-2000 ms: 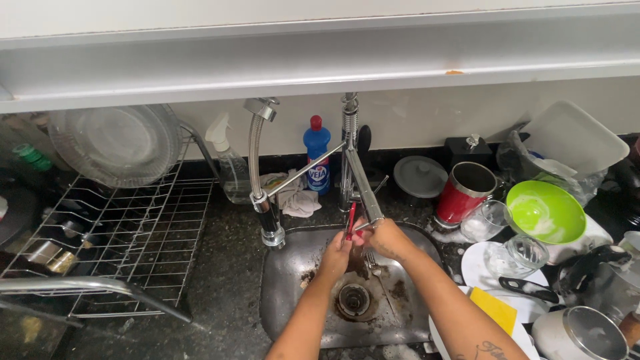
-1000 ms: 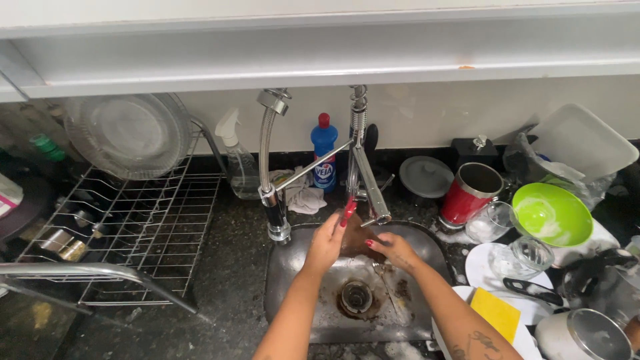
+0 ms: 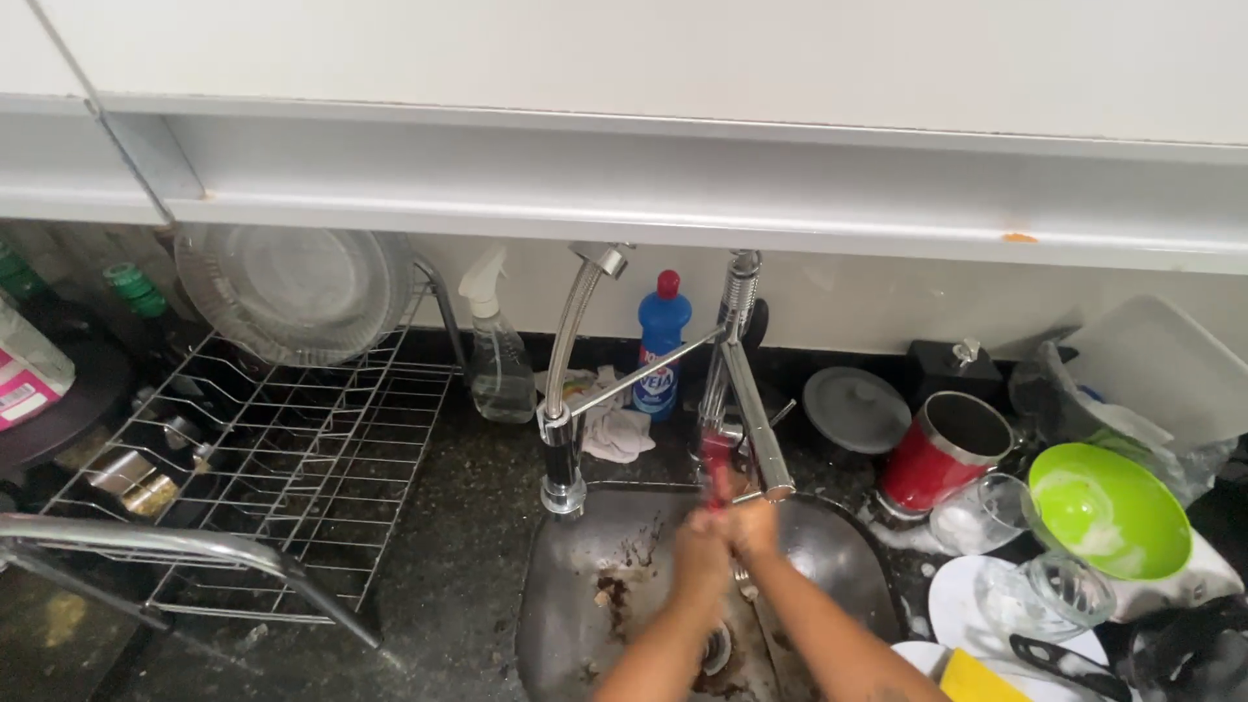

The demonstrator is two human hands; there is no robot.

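Note:
My left hand (image 3: 704,546) and my right hand (image 3: 753,526) are together over the steel sink (image 3: 565,604), just below the spout of the chrome faucet (image 3: 756,419). A slim red object (image 3: 717,468), blurred by motion, rises from my left hand; its kind cannot be told. Whether my right hand also grips it is unclear, since the fingers are blurred and overlap. Brown residue marks the basin around the drain (image 3: 717,648), which my forearms partly cover. A fork (image 3: 746,585) lies in the sink beside my right wrist.
A wire dish rack (image 3: 292,468) holding a clear glass dish (image 3: 297,292) stands left. Behind are a spray bottle (image 3: 499,361) and a blue bottle (image 3: 661,341). At right crowd a red mug (image 3: 941,458), a green bowl (image 3: 1111,507), glasses, plates and a yellow sponge (image 3: 980,678).
My hands, apart one second ago with something brown between them, have come together under the faucet. The view has shifted somewhat, showing more of the cabinet edge.

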